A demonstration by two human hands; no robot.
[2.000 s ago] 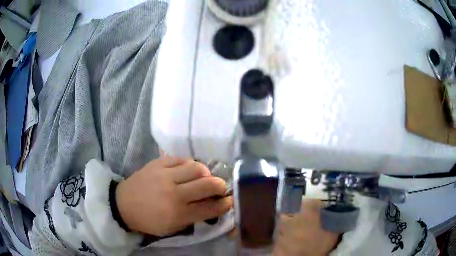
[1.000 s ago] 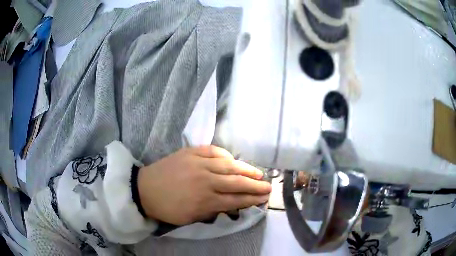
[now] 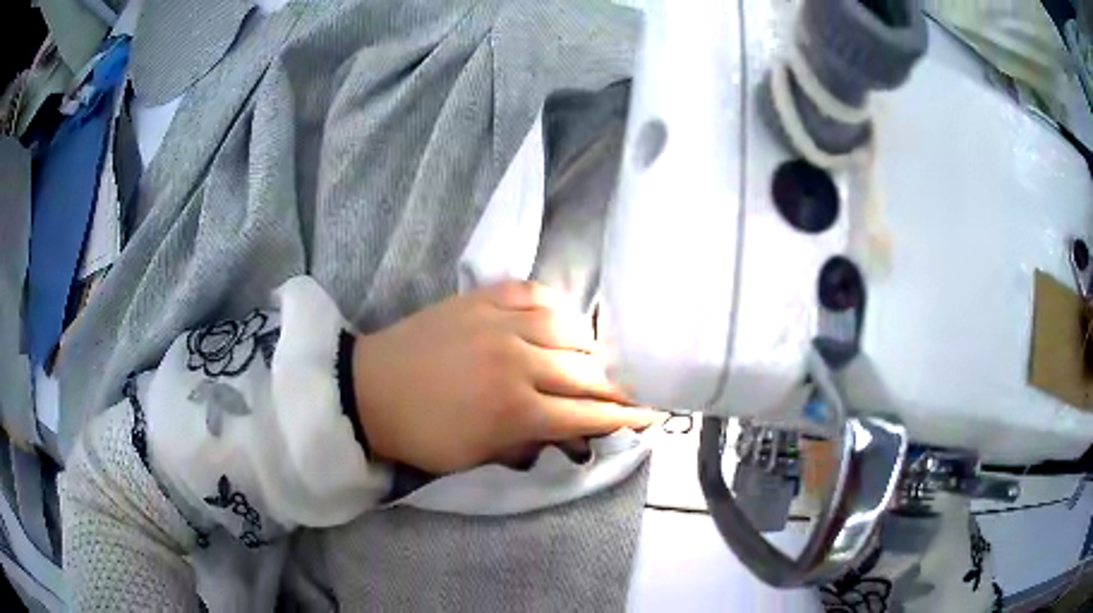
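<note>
My left hand (image 3: 479,377) lies palm down on the fabric left of the machine head. Its fingers are extended close together, with the tips near the needle area; any grip is hidden. A light grey ribbed garment panel (image 3: 396,156) spreads above and below the hand. A smooth darker grey piece (image 3: 581,180) and a pale curved piece (image 3: 527,485) show around the hand. My right hand (image 3: 820,465) is almost wholly hidden behind the metal guard and machine parts; only a bit of skin shows, with its patterned sleeve below.
The white machine head (image 3: 683,263) fills the right side, with a curved metal guard (image 3: 881,485) at its lower front. Cut pieces, one blue (image 3: 72,216), lie at the far left. Brown card (image 3: 1061,341) is on the machine arm. White table (image 3: 683,563) shows below.
The machine head has shifted right in view, uncovering more panel and the darker piece. My left hand went from bent fingers to lying flat. My right hand has become mostly hidden.
</note>
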